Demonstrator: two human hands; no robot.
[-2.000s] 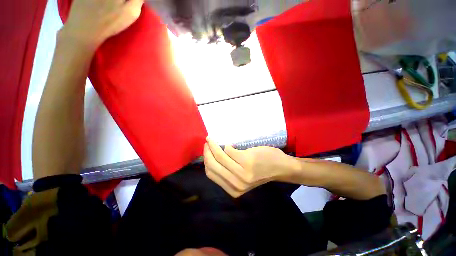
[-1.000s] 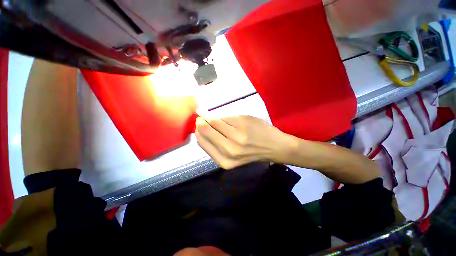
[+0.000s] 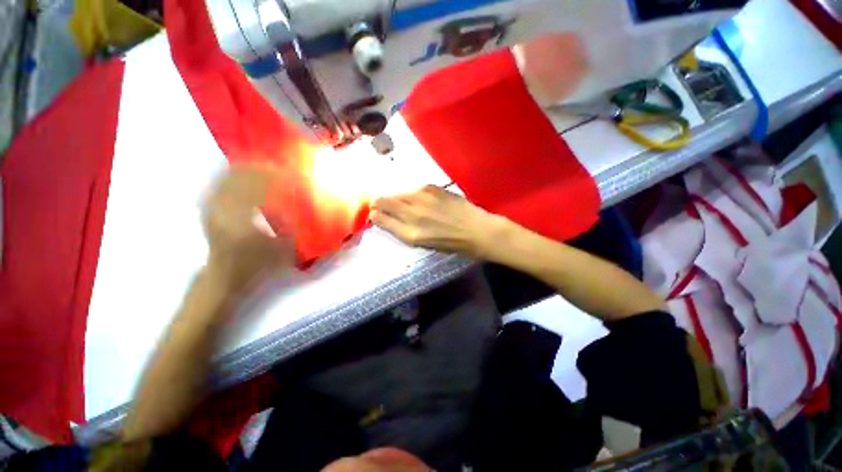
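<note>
A long red fabric panel [image 3: 217, 88] runs from the upper left down beside the needle area of the white sewing machine [image 3: 318, 28], where the lamp glare washes it out. My right hand [image 3: 429, 219] pinches the panel's near right corner with its fingertips. My left hand [image 3: 245, 217] is blurred and lies over the panel's left edge; whether it grips the cloth cannot be told. A shorter red panel [image 3: 503, 138] lies right of the needle and hangs over the table's front edge. The needle tip is hidden by glare.
Stacked dark red panels [image 3: 55, 249] lie at the far left. Scissors with yellow and green handles [image 3: 651, 124] and a dark small parts tray [image 3: 715, 88] are on the right. Pale pieces with red strips [image 3: 729, 267] lie lower right. Yellow cloth [image 3: 111, 28] is behind the table, upper left.
My left hand has come down from the panel's far part to its near left edge. My right hand still pinches the near corner, now closer to the needle. The camera view has shifted.
</note>
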